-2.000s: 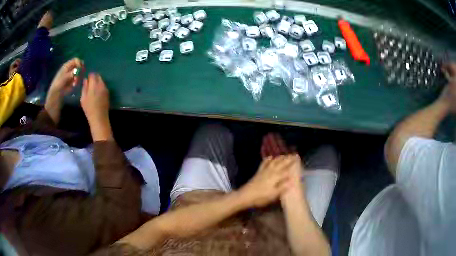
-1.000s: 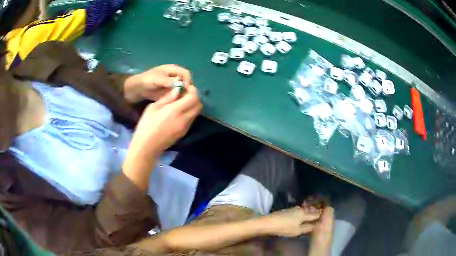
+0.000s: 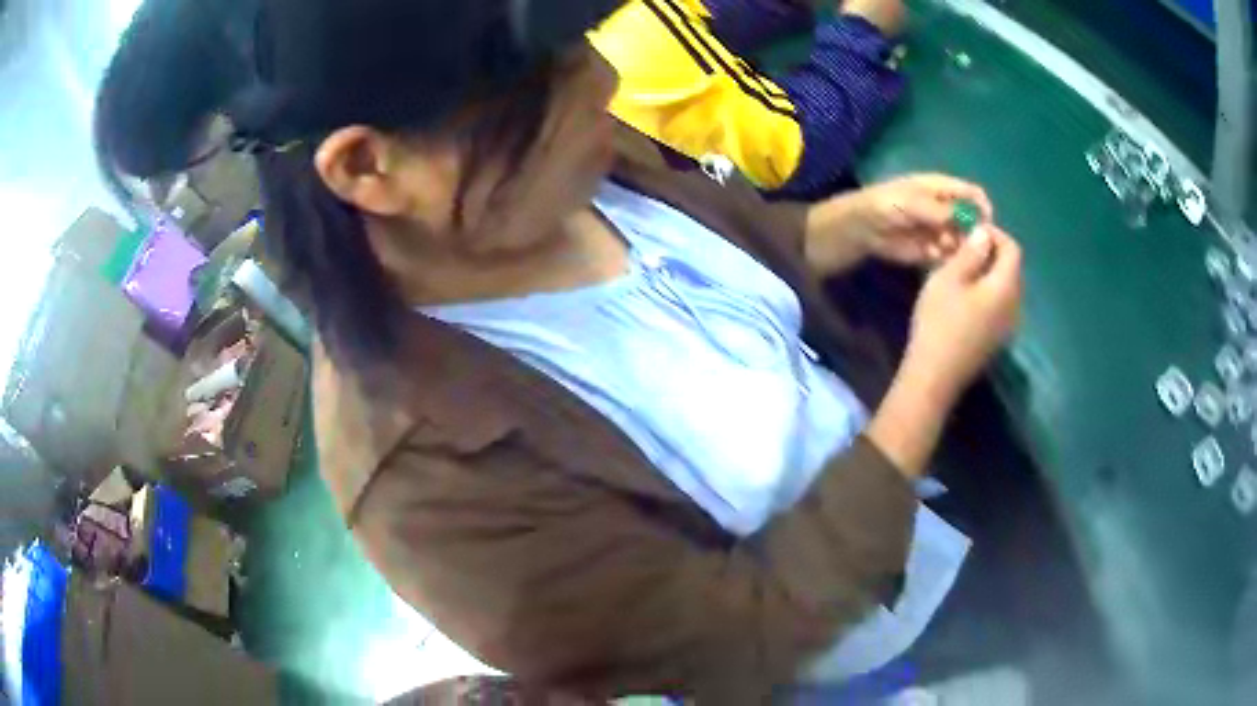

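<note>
Neither of my hands shows in the head view. Small white square plastic parts [image 3: 1209, 401] lie loose on the green table [image 3: 1055, 297] at the right edge of the view, and some are cut off by it. A separate group of clear parts [image 3: 1144, 173] lies further up on the same table. The neighbour's two hands [image 3: 951, 255] hold a small green item [image 3: 966, 215] between the fingertips, over the table's near edge.
A seated person in a brown jacket [image 3: 552, 524] fills the middle. Beyond, another person's yellow sleeve [image 3: 703, 90] reaches the table. Open cardboard cartons [image 3: 255, 428] and a purple item [image 3: 166, 283] stand on the left. A pale metal edging [image 3: 1068, 69] runs along the table.
The view has swung left towards the neighbour. My hands, clasped over my lap before, have left the picture, as have the bagged parts and the orange-red tool. Cartons have come in on the left.
</note>
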